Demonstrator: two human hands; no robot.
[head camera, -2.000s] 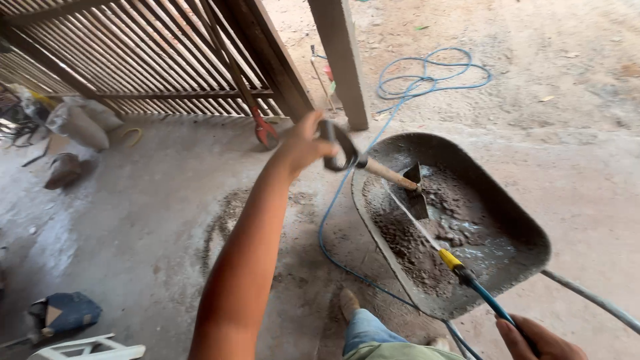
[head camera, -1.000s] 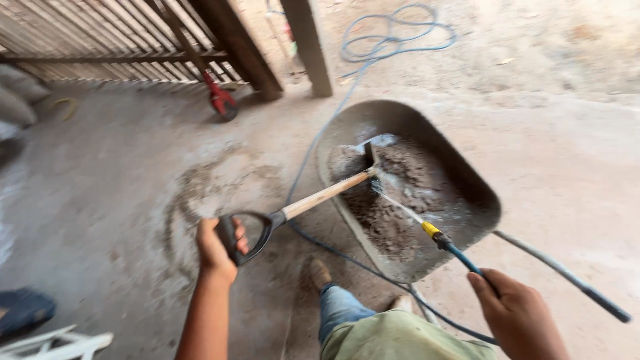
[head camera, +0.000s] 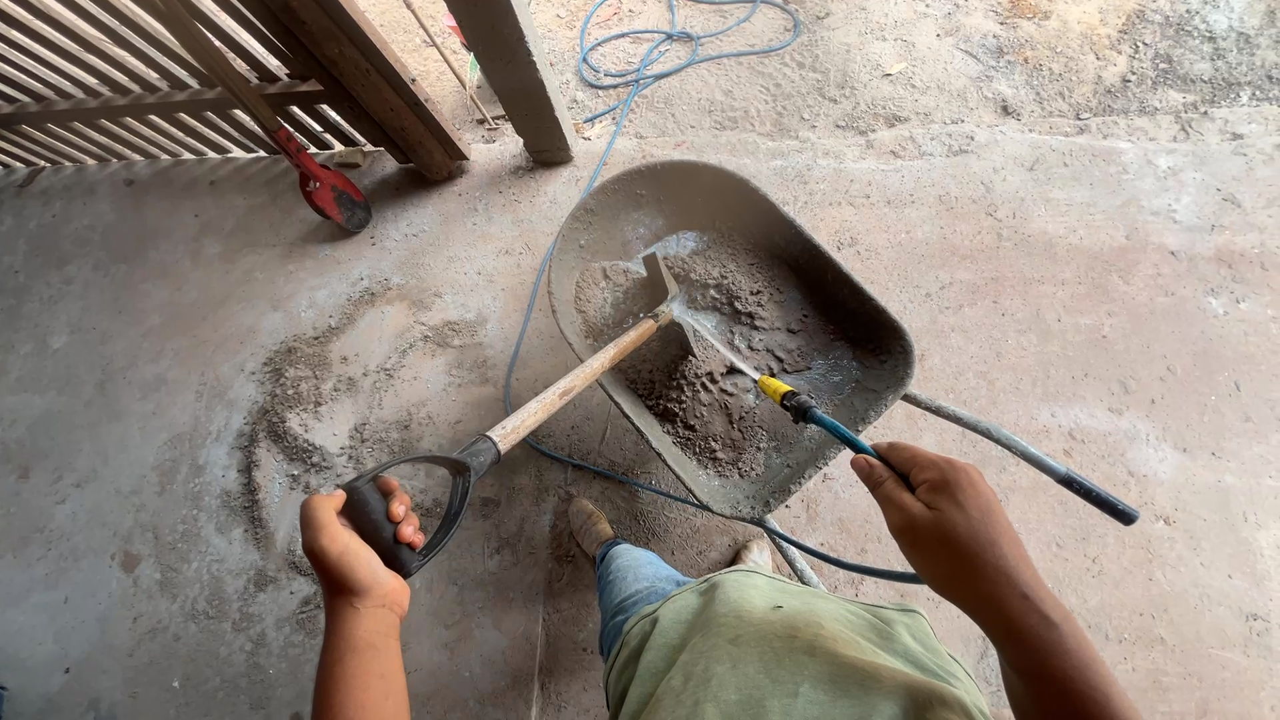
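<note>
My left hand (head camera: 362, 545) is closed around the black D-grip of a wooden-handled tool (head camera: 575, 385). Its metal blade (head camera: 668, 300) rests in the wheelbarrow tray (head camera: 660, 195), against wet, lumpy mortar-like mix (head camera: 715, 400). In my right hand (head camera: 925, 510) is the end of a blue hose (head camera: 845, 435) with a yellow nozzle (head camera: 775, 388). A jet of water runs from the nozzle onto the blade and the mix around it. The blade's lower part is partly hidden by the spray and mix.
One wheelbarrow handle (head camera: 1010, 445) points right. The blue hose (head camera: 520, 340) loops past the tray and under my right arm. Mix residue (head camera: 300, 400) marks the concrete floor at left. A red shovel (head camera: 335, 195) leans by a slatted wooden fence (head camera: 150, 105), near a post (head camera: 520, 80).
My left hand on the D-grip has come down and back toward my body since the earliest frame. Water was spraying from the nozzle in the earlier frames too.
</note>
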